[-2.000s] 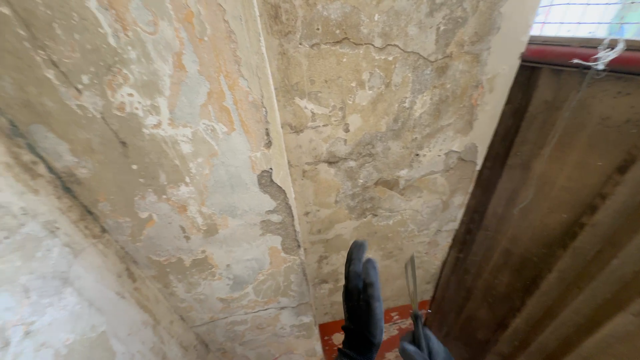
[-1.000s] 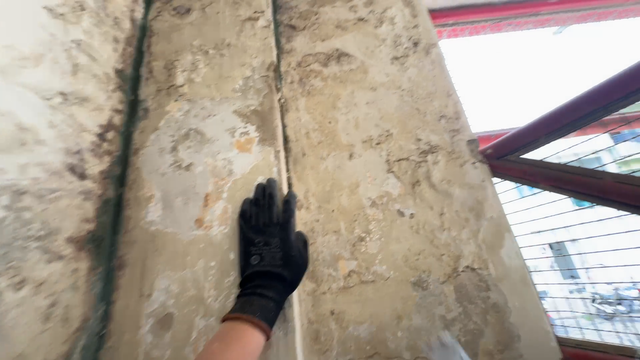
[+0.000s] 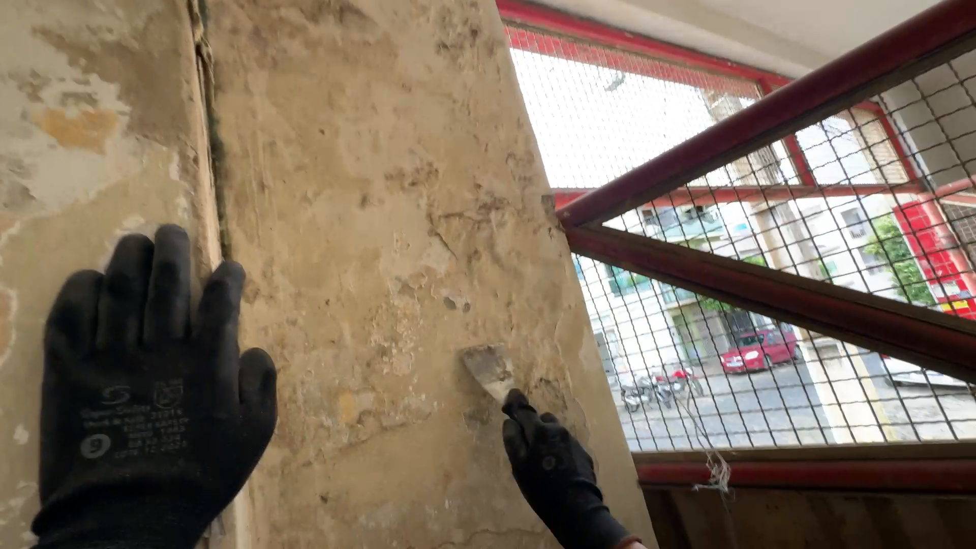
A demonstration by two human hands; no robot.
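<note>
My left hand [image 3: 156,389], in a black work glove with writing on its back, lies flat with fingers apart against the worn plaster wall [image 3: 366,229], just left of and partly over a vertical edge with a cracked groove. Lower right of centre, my right hand [image 3: 549,465], also gloved in black, grips a putty knife [image 3: 490,370]. Its wide, dirty metal blade points up and left and lies at the wall's surface. Its handle is mostly hidden in my fingers. Around the blade the plaster is stained, pitted and flaking.
Right of the wall's edge stands a red metal frame [image 3: 686,278] with slanting bars and wire mesh [image 3: 701,328]. Frayed white string [image 3: 715,473] hangs at its lower rail. Beyond the mesh are a street, a parked red car [image 3: 759,349] and motorcycles.
The view has swung up from the lower wall and the brown panel. One second ago the left hand was on the wall and the putty knife was not clearly seen; now it shows in the right hand against the wall.
</note>
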